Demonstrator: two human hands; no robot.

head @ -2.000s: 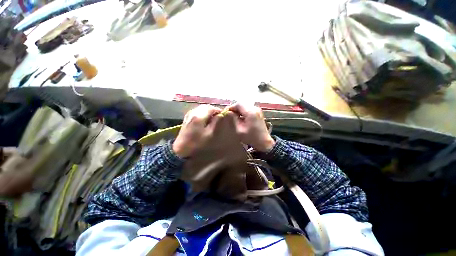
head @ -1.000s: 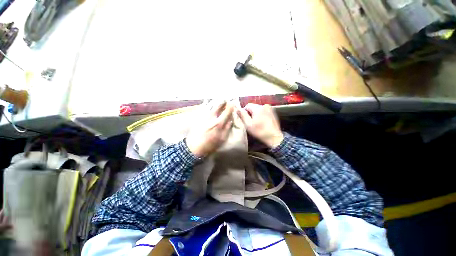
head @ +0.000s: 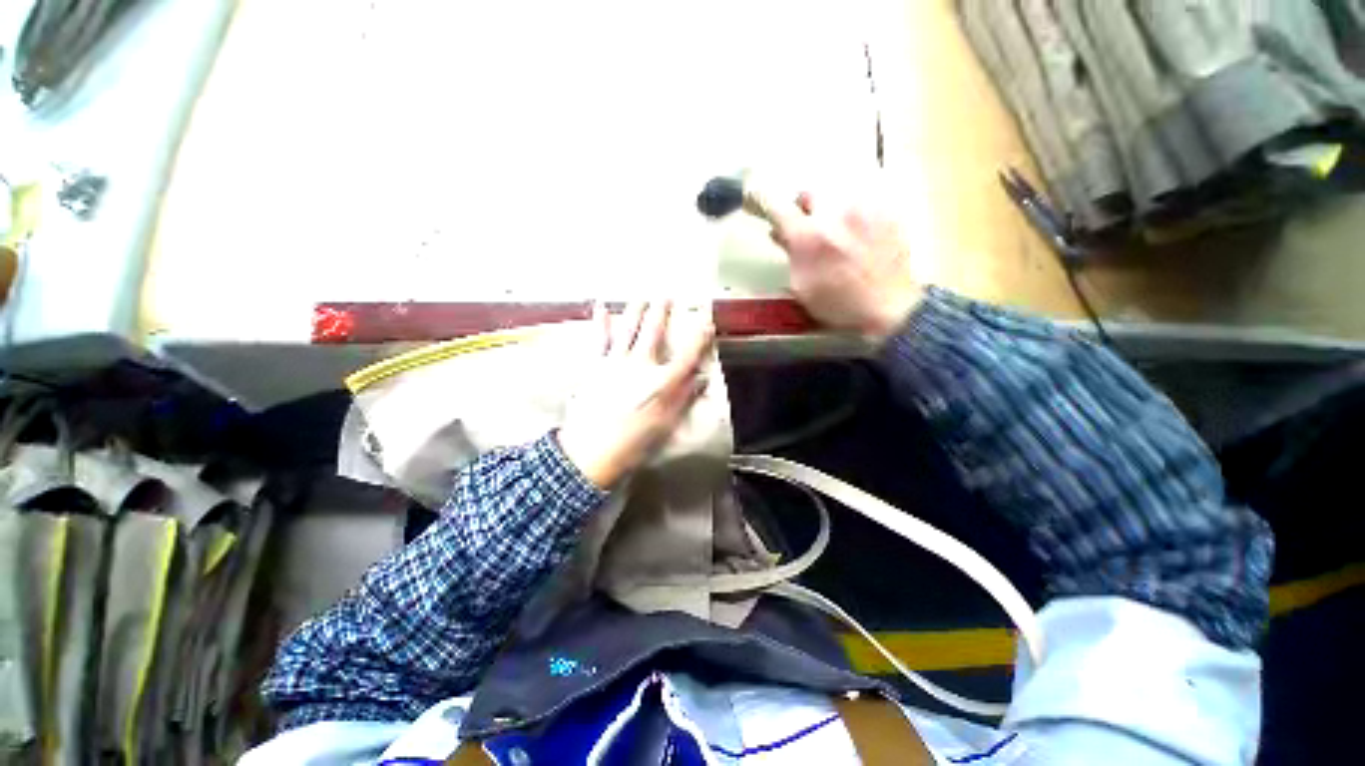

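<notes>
A beige tote bag (head: 467,407) lies from the lap to the bench edge, its yellow side strip (head: 449,359) toward the left. My left hand (head: 636,392) lies on the bag at the bench edge, fingers pointing forward, pressing it down. My right hand (head: 850,267) grips the hammer (head: 723,196) by its shaft. The hammer's dark head shows to the left of my fingers, over the white bench top; its grip is hidden by my hand. The bag's long beige handles (head: 928,551) hang to the right over the lap.
The white bench (head: 449,165) has a red strip (head: 449,319) along its front edge. A stack of grey-beige bags (head: 1183,112) stands at the far right, with a dark pointed tool (head: 1037,210) beside it. More bags with yellow strips (head: 113,599) stand at the lower left.
My right hand has left the bag and taken hold of the hammer, which lay on the bench. My left hand has flattened on the bag. Earlier both hands pinched the bag's edge.
</notes>
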